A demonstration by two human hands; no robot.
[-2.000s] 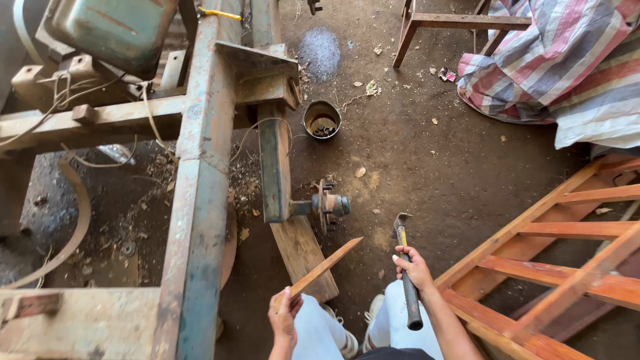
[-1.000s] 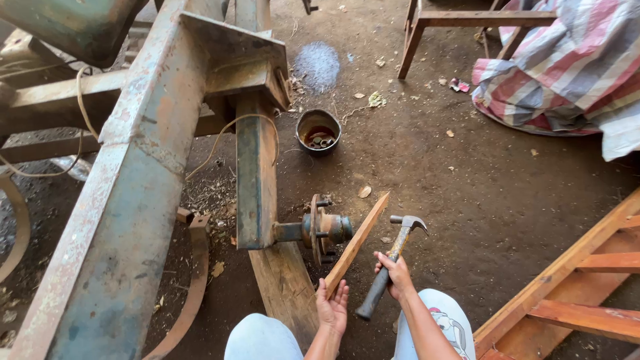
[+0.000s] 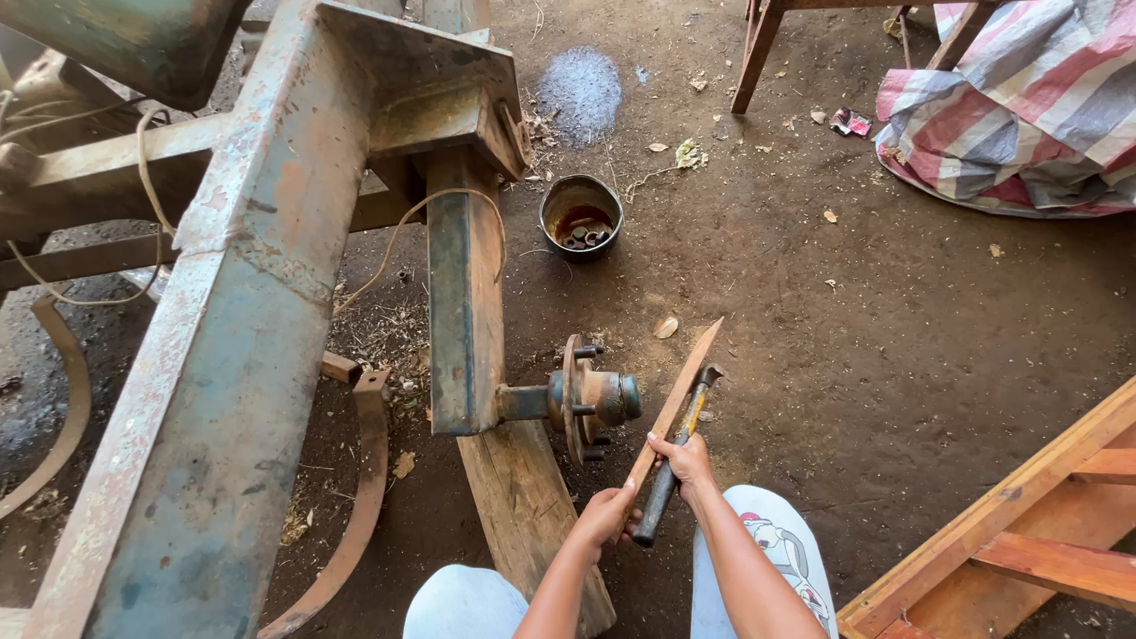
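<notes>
My left hand (image 3: pixel 609 515) grips the lower part of a pointed wooden stake (image 3: pixel 678 393), which slants up to the right. My right hand (image 3: pixel 685 461) is closed around a claw hammer (image 3: pixel 690 422) with a black grip, and its thumb touches the stake. Hammer and stake lie side by side, the hammer on the right. Just left of the stake's upper part is a rusty wheel hub with studs (image 3: pixel 579 401), fixed to the end of a blue-painted steel axle beam (image 3: pixel 465 311). A thick wooden plank (image 3: pixel 519 497) lies under the beam's end.
A large steel frame (image 3: pixel 231 355) fills the left side, with a loose cable and curved metal strips (image 3: pixel 359 497) below. A dark metal pot (image 3: pixel 581 217) holding small parts stands beyond the hub. An orange wooden ladder-like frame (image 3: pixel 985 524) is lower right; striped plastic sheeting (image 3: pixel 1021 124) lies upper right.
My right hand and the hammer have come across to the stake, and the thumb now touches it. Earlier the two hands were apart. The view has moved closer to the hub.
</notes>
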